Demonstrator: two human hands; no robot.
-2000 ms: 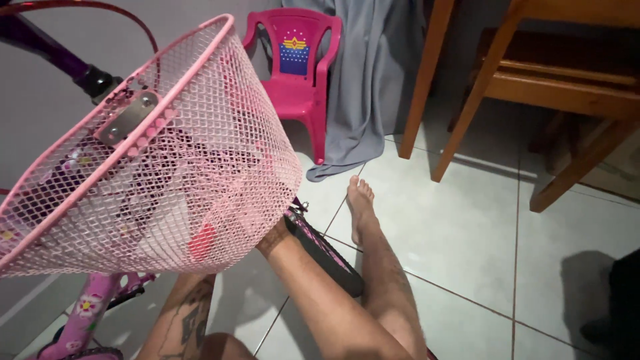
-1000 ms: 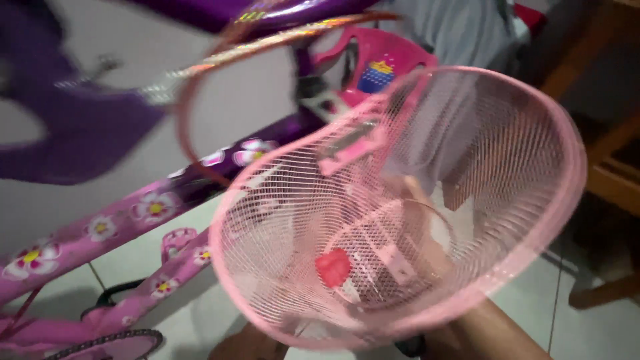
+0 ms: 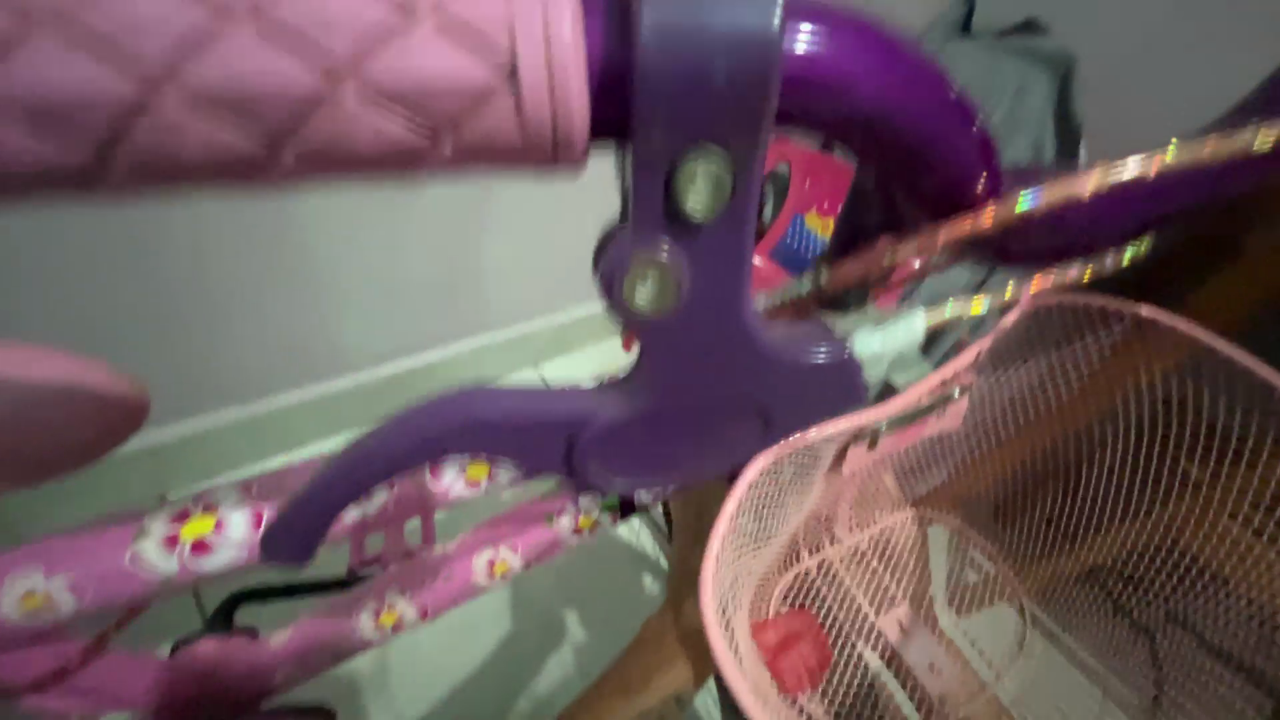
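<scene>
Neither of my hands can be made out in the head view. A purple brake lever [image 3: 440, 430] fills the middle, close to the camera, with its clamp [image 3: 700, 190] on a purple handlebar [image 3: 880, 90]. Left of the clamp is a pink quilted handlebar grip [image 3: 290, 85]. At the lower right, the pink wire-mesh basket [image 3: 735, 520] of the bicycle holds a small red object [image 3: 792, 650]. Shiny cable housings [image 3: 1100, 180] run from beside the lever toward the upper right. The picture is blurred.
The pink bicycle frame with flower prints [image 3: 200, 530] crosses the lower left. A bare limb [image 3: 650, 650] shows below the lever. Behind stand a pink plastic chair [image 3: 800, 210], grey cloth [image 3: 1010, 100] and a pale wall [image 3: 400, 270]. Part of a bicycle saddle or similar pink part [image 3: 60, 415] is at the left edge.
The view has swung in close to the handlebar; the grip and the whole brake lever now show large. The basket has shifted to the lower right of the view.
</scene>
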